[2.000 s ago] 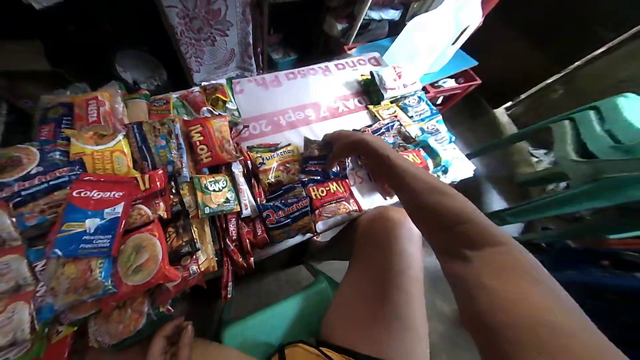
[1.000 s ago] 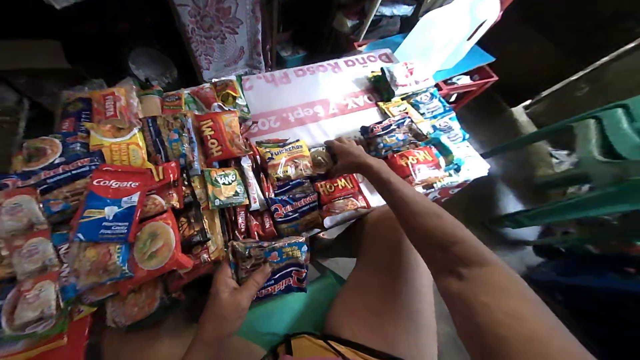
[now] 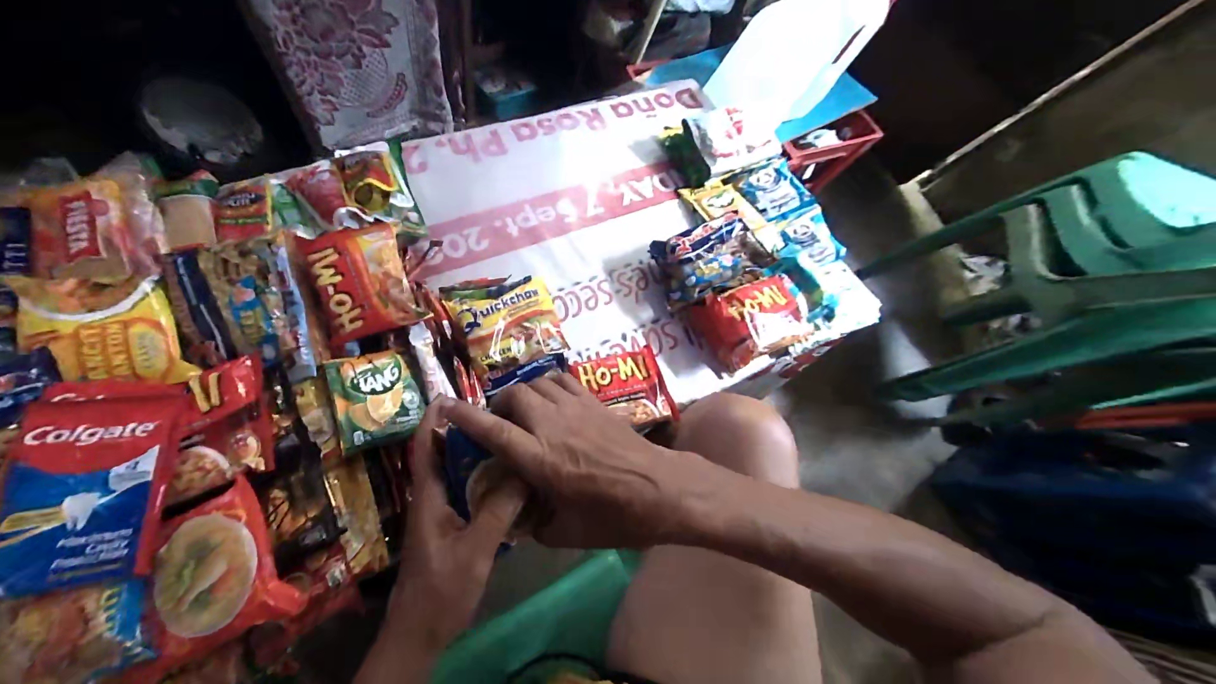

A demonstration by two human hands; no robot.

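Observation:
Both of my hands meet over a dark blue noodle packet point(image 3: 464, 467) at the table's near edge. My left hand point(image 3: 456, 532) grips it from the left and below. My right hand point(image 3: 570, 446) lies across its right side, fingers bent over it and covering much of it. Just beyond are a yellow Quickchow noodle packet point(image 3: 505, 328) and a red Ho-Mi noodle packet point(image 3: 622, 385). A green Tang sachet point(image 3: 373, 401) lies left of my hands, with another Ho-Mi packet point(image 3: 353, 283) behind it.
Many packets, a Colgate pack point(image 3: 90, 494) among them, cover the table's left side. A smaller group with a Ho-Mi packet point(image 3: 750, 321) sits on the printed tarpaulin point(image 3: 560, 209) at right. Green plastic chairs point(image 3: 1073, 294) and a red crate point(image 3: 841, 147) stand further right.
My right hand has come left from beside the Ho-Mi packet to meet my left hand. The blue packet in my left hand has moved up from lower down, where it was a second ago.

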